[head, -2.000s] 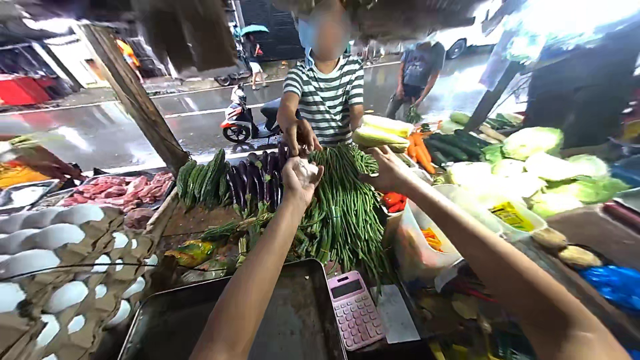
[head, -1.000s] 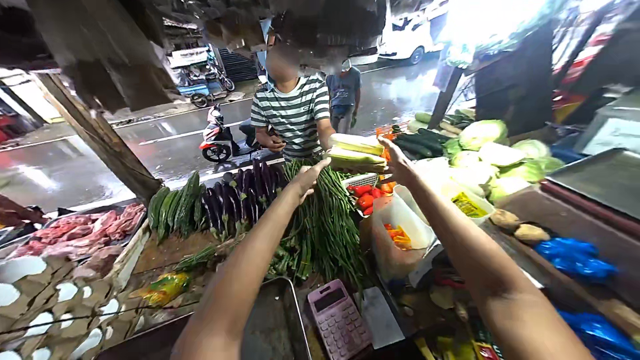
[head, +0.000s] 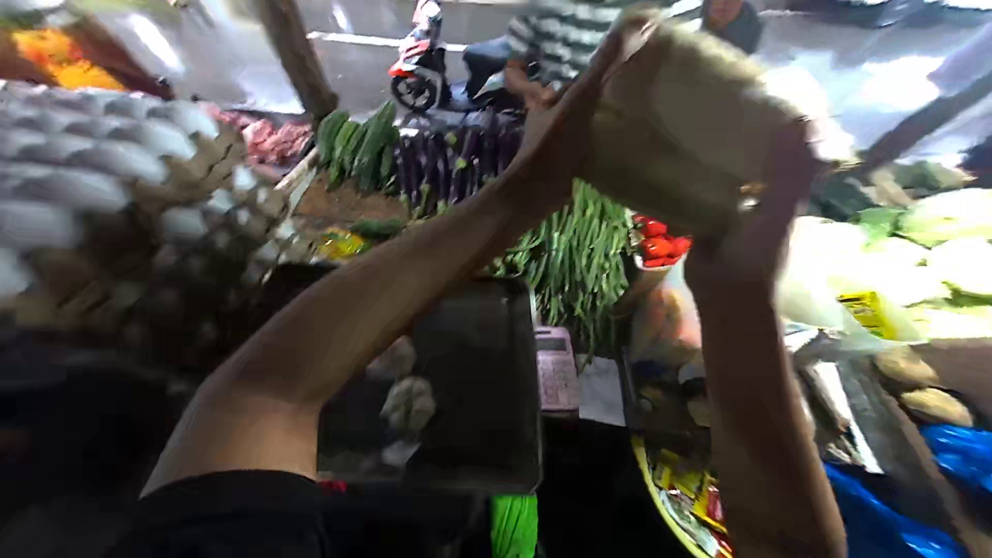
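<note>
My left hand [head: 601, 74] is raised at upper centre, against the left side of a large, blurred, pale olive object [head: 670, 128] whose kind I cannot tell. On its right side, my right hand [head: 756, 190] grips it; motion blur hides the fingers. Below lie a heap of green string beans [head: 585, 260] and a pink calculator [head: 556, 368]. A dark metal tray [head: 480, 387] under my left forearm holds garlic bulbs [head: 408, 403]. Another person's hand [head: 531, 89] is close to my left wrist, in front of a striped shirt.
Eggs in trays [head: 70, 178] stand at left, with raw meat [head: 275, 139] behind. Cucumbers [head: 360, 147] and eggplants [head: 446, 167] line the far edge. Red tomatoes [head: 659, 244] sit beside the beans, cabbages [head: 949, 221] at right. A wooden post [head: 294, 58] rises at upper left.
My hands, earlier by the pale green long vegetables, are now raised around the blurred olive object. The view has shifted. Garlic in the tray shows beneath my left forearm.
</note>
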